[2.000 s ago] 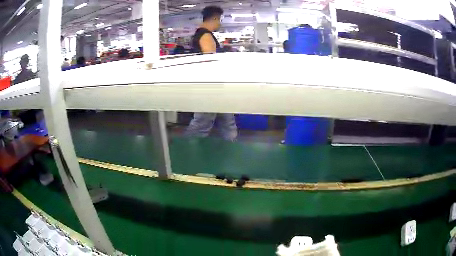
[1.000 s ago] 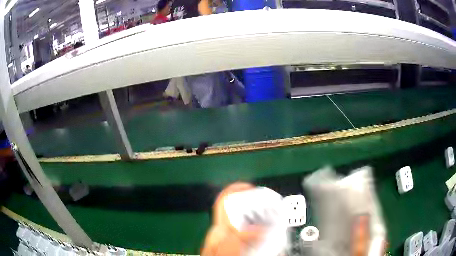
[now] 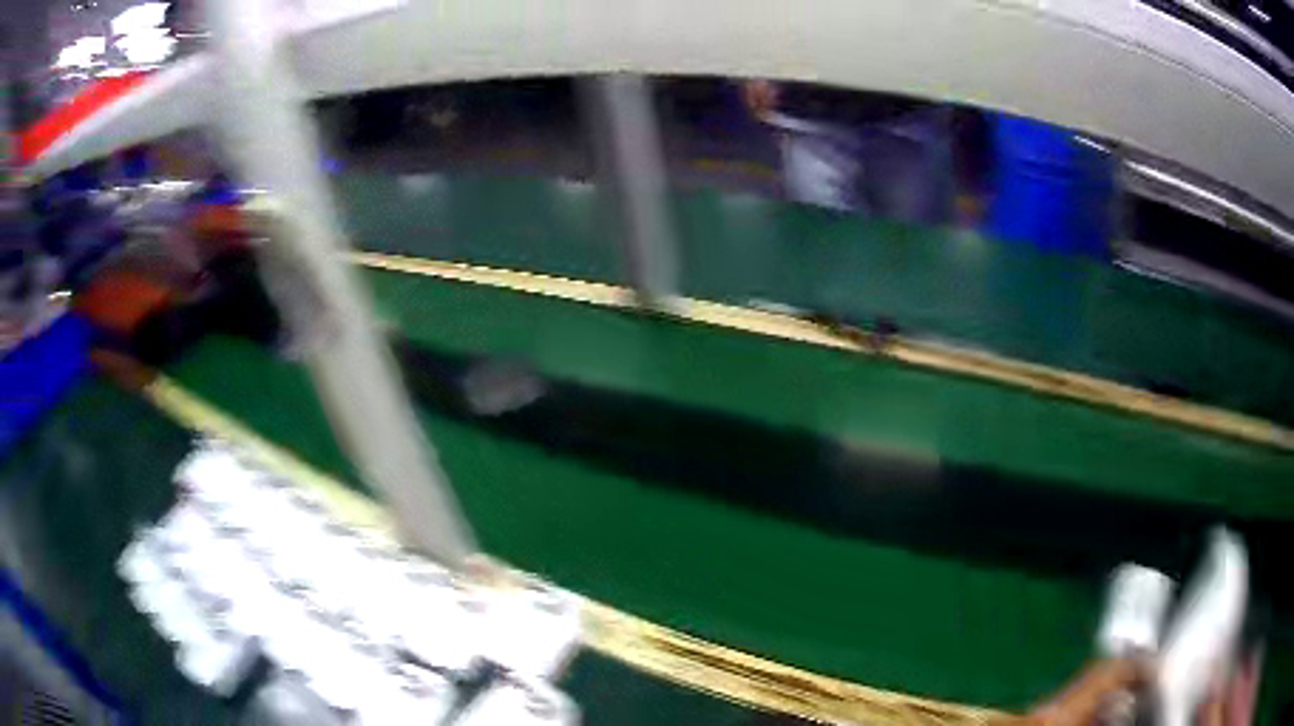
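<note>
The picture is blurred. My left hand (image 3: 1090,698) is cut off by the bottom edge at the lower right, its fingers closed at a small white block, which looks like an outlet adapter (image 3: 1135,613). My right hand (image 3: 1243,695) is just right of it, mostly hidden behind a long, off-white piece, apparently a cloth (image 3: 1203,631), which it holds upright. The two white pieces are close together; whether they touch is unclear. A tight block of white adapters (image 3: 327,582) lies at lower left.
The green conveyor (image 3: 738,489) has yellowish edge strips (image 3: 738,667). A pale post (image 3: 348,376) stands between the adapter block and belt. The white shelf (image 3: 795,43) crosses above. A blurred pale item (image 3: 504,386) lies on the belt. A blue barrel (image 3: 1047,185) and part of a person show beyond.
The view has swung left, bringing the adapter block further in. Both hands now show lower and further right, closer together. The loose adapters at right have left the picture.
</note>
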